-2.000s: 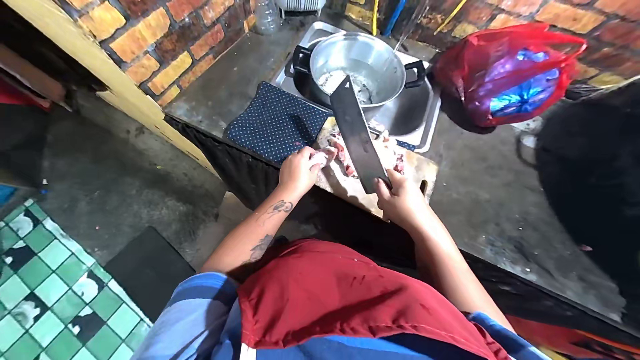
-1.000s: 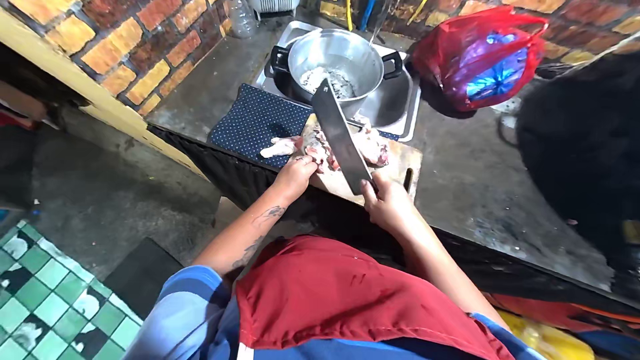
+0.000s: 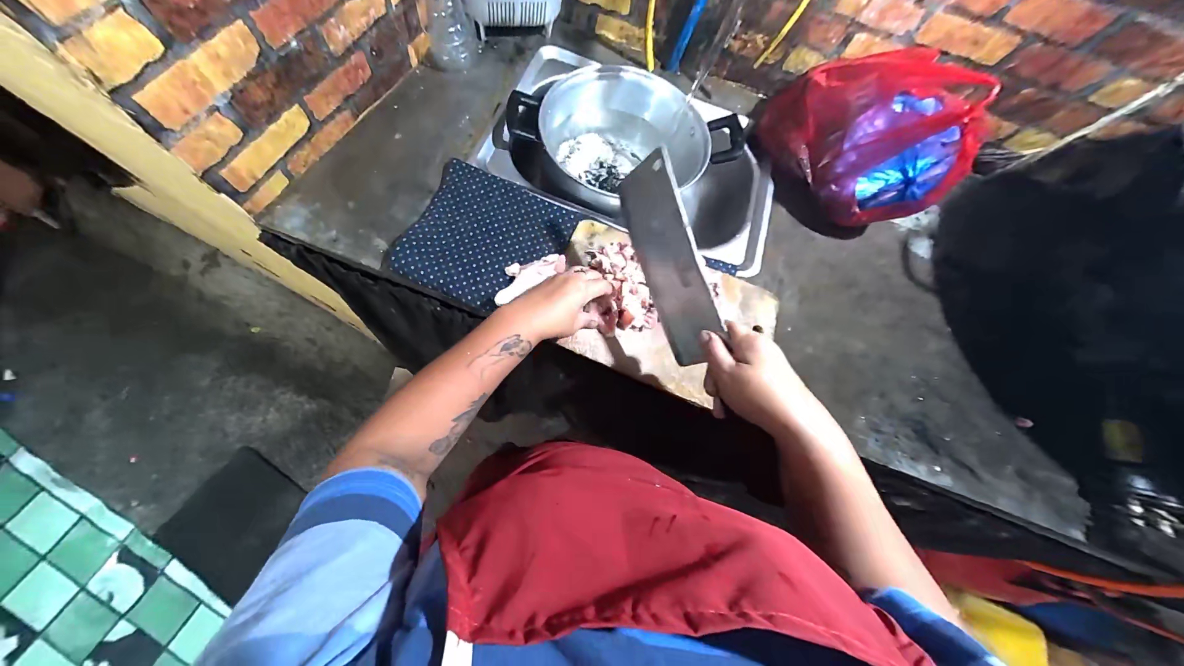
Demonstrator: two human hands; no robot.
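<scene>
My right hand [image 3: 747, 375] grips the handle of a cleaver [image 3: 668, 259], its broad blade pointing up and away over a wooden cutting board [image 3: 680, 361]. Chopped raw meat [image 3: 629, 287] lies in a heap on the board, left of the blade. At the heap's left edge, my left hand [image 3: 575, 303] touches the meat with bent fingers; whether it grips a piece cannot be told. A larger pale piece of raw meat [image 3: 529, 277] sits just beyond that hand, over a dark dotted cloth [image 3: 490, 231]. Behind the board, a metal pot [image 3: 624, 120] holds some pale and dark contents.
The pot stands in a steel sink [image 3: 754, 222]. A red plastic bag [image 3: 879, 139] rests on the counter [image 3: 832, 305] at the right, near a large black round thing [image 3: 1064, 305]. A clear plastic bottle [image 3: 451, 37] stands at the back left, by the brick wall [image 3: 305, 92].
The cleaver stays in my right hand over the board. My left hand remains beside the meat. The pale piece, beyond my left hand one second ago, still lies there.
</scene>
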